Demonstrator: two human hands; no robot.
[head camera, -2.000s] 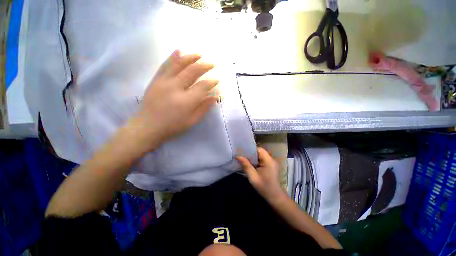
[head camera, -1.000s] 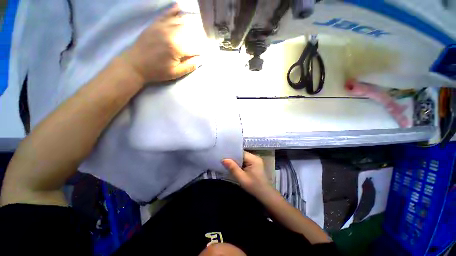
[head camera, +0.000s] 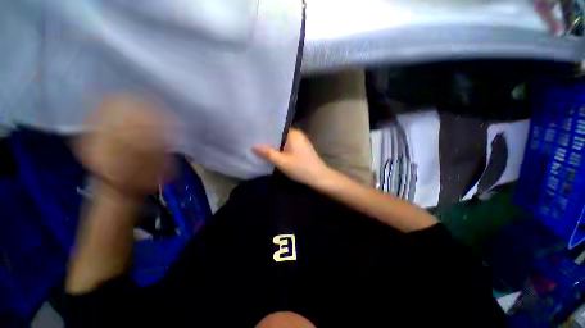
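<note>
The pale grey-white garment panel (head camera: 211, 96) lies over the table's front edge at the upper left and hangs towards my lap. A thin dark edge runs down its right side. My right hand (head camera: 292, 159) pinches the panel's lower right corner between thumb and fingers. My left hand (head camera: 128, 144) is strongly blurred at the panel's lower left edge; whether it holds the cloth cannot be told. The sewing machine head is out of the picture.
The table's ribbed front edge (head camera: 436, 52) crosses the upper right. Below it are stacked white, grey and dark cut pieces (head camera: 420, 157) and a blue crate (head camera: 555, 154). More blue crates (head camera: 38, 192) stand at the lower left. A bit of pink cloth (head camera: 548, 14) shows top right.
The view has tipped down, so machine and scissors have left the picture. My left hand has come back from beside the needle area to the panel's lower edge. My right hand still pinches the corner.
</note>
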